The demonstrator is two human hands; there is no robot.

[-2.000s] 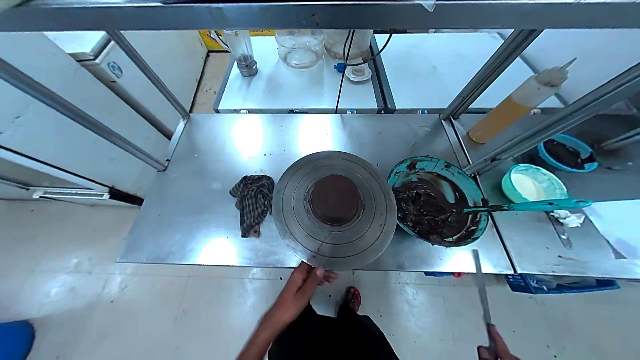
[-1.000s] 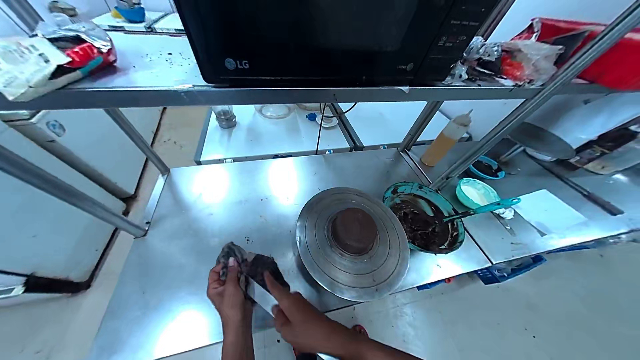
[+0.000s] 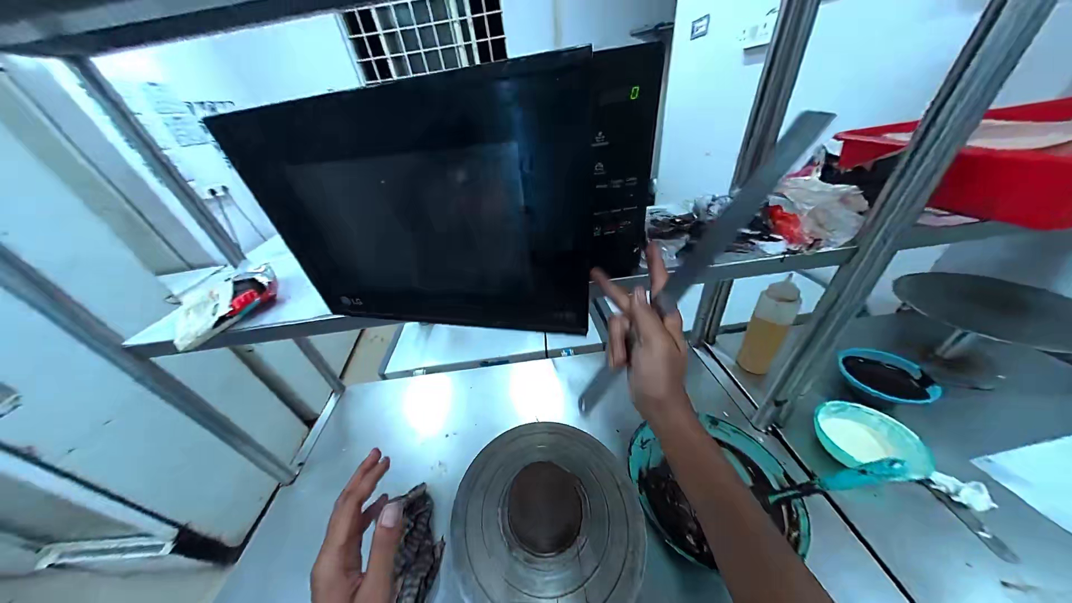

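Note:
My right hand (image 3: 649,352) grips a long flat metal spatula (image 3: 737,209) and reaches up to the front of a black LG microwave oven (image 3: 435,209), whose door stands ajar. My left hand (image 3: 360,528), fingers apart, hovers at a crumpled checked cloth (image 3: 419,544) on the steel table. Right of the cloth stands a round metal turntable (image 3: 544,444) with a dark brown disc-shaped piece (image 3: 544,508) at its centre. Behind my right forearm, a teal bowl (image 3: 641,452) of dark chocolate-like mixture holds a teal spatula (image 3: 863,476).
A steel shelf (image 3: 737,266) carries the microwave, crumpled packaging (image 3: 804,209) and a red tray (image 3: 1005,180). Its posts rise on both sides. At right are a squeeze bottle (image 3: 769,331), a blue bowl (image 3: 889,377), a small bowl of white cream (image 3: 863,435) and another turntable (image 3: 988,306).
My hands have parted; the cloth, held in my left hand a second ago, lies on the table. My right hand has risen with the metal spatula to the microwave, whose door has opened. The view has tilted up.

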